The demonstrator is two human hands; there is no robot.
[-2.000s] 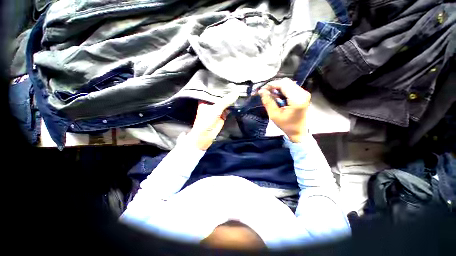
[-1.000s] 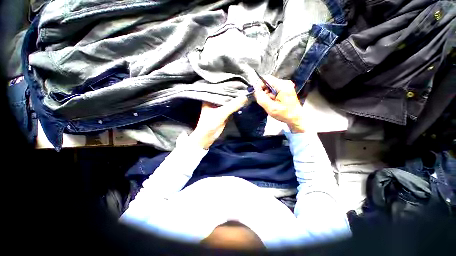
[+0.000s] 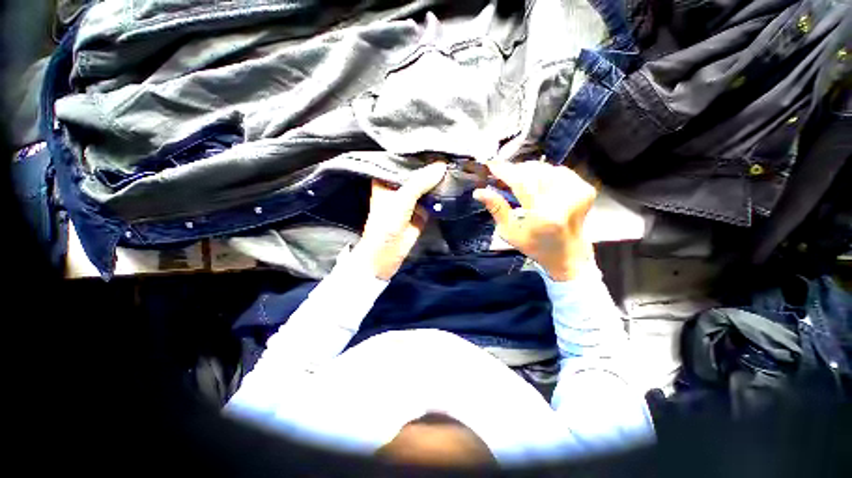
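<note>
A denim jacket lies with its pale grey inside up across the table. Its dark blue front placket with small bright buttons runs along the near edge. My left hand grips the jacket edge, thumb on top, at the near end of the pale inner pocket bag. My right hand is just to the right, fingers bent at the same edge. A small dark tool shows partly between its fingers; the rest is hidden.
Black denim jackets with yellow buttons are heaped at the right. The pale table edge shows beside my right hand. Dark blue denim covers my lap. More garments lie at the lower right.
My right hand has moved slightly right and turned, its fingers now lower over the edge. The pocket bag lies flatter than before. The placket edge near my left hand shows more.
</note>
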